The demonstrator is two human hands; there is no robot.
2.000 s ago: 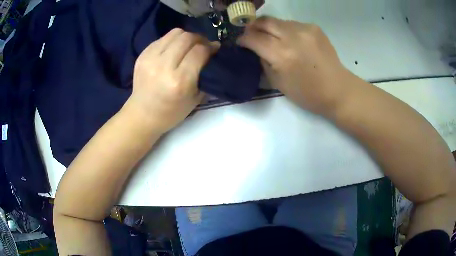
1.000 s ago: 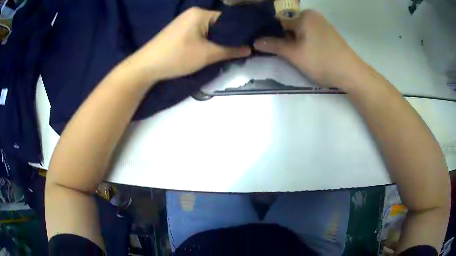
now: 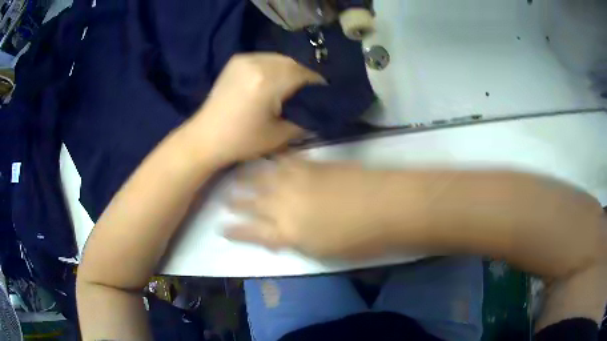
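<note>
The dark navy garment piece [image 3: 133,86] spreads over the left of the table and under the sewing machine's presser foot [image 3: 319,50]. My left hand [image 3: 253,110] rests on the cloth just left of and below the presser foot, thumb and fingers spread around its edge part; whether it pinches the cloth is hard to tell. My right hand [image 3: 293,206] is blurred, low over the white table front, with fingers apart and nothing seen in it. The cream ribbed knob [image 3: 357,22] is at the top, right of the needle area.
The white table [image 3: 399,150] has a curved front edge near my lap. The machine bed [image 3: 452,66] lies at the right, with a small round metal disc [image 3: 377,57]. Navy pieces with a white label [image 3: 16,172] hang at the far left.
My right hand has left the cloth by the needle and moved down and left over the table. My left hand is lower, and the cloth lies flatter under the foot.
</note>
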